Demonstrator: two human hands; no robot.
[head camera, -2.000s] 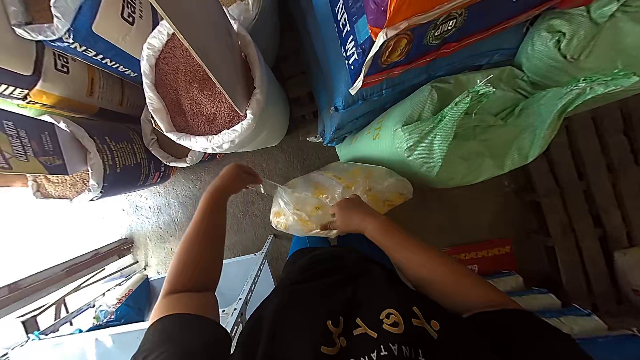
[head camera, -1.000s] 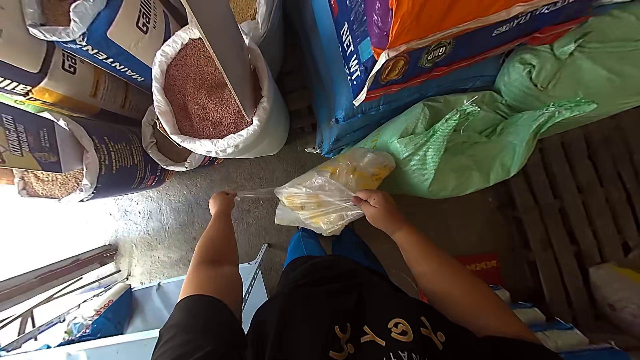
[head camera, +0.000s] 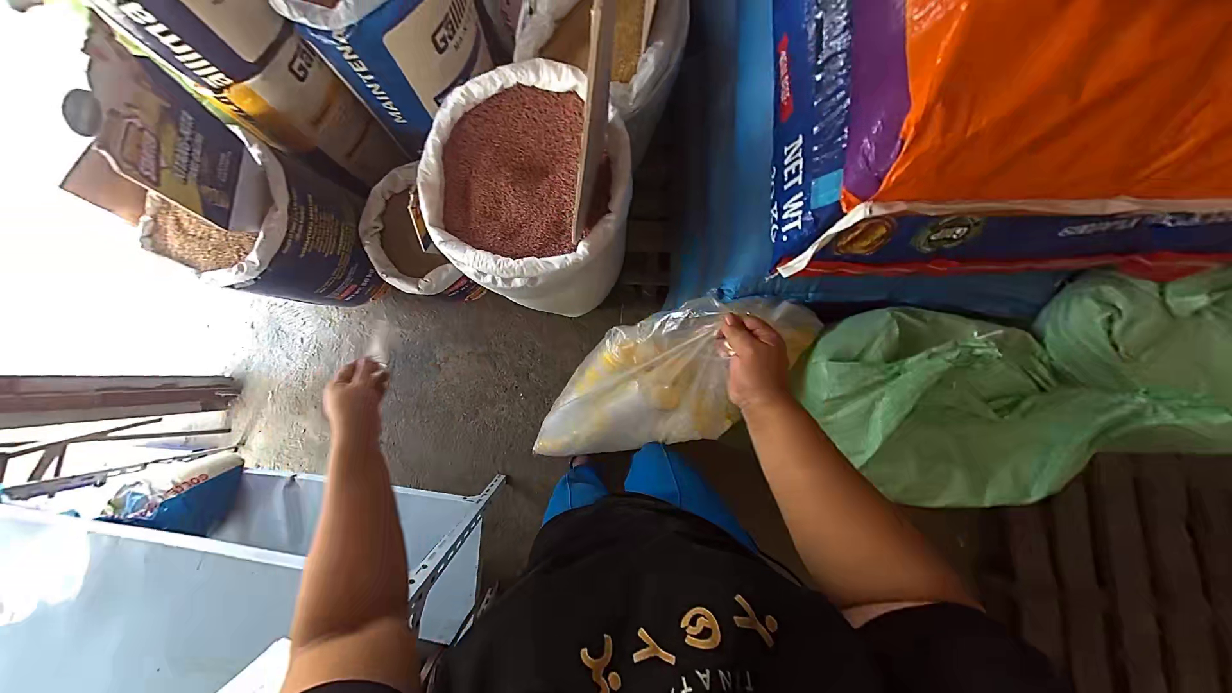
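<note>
My right hand (head camera: 753, 358) is closed on the gathered plastic of a clear bag (head camera: 645, 385) with yellow and white contents. The bag hangs in front of my blue-clad legs, close to a green woven sack. My left hand (head camera: 356, 390) is held out to the left, away from the bag, over the concrete floor. A small, blurred, translucent scrap of plastic (head camera: 380, 346) shows at its fingertips.
An open white sack of reddish-brown pellets (head camera: 515, 173) with a board in it stands ahead. Other open feed sacks (head camera: 318, 231) are to its left. Orange and blue packed bags (head camera: 1049, 115), green sacks (head camera: 943, 404) and wooden slats (head camera: 1107, 549) lie right. A light-blue metal bin (head camera: 154, 577) stands at lower left.
One second ago my left hand drew out a stretched strand of plastic from the bag; now it is apart from the bag. My right hand still holds the bag, which hangs lower on its left side.
</note>
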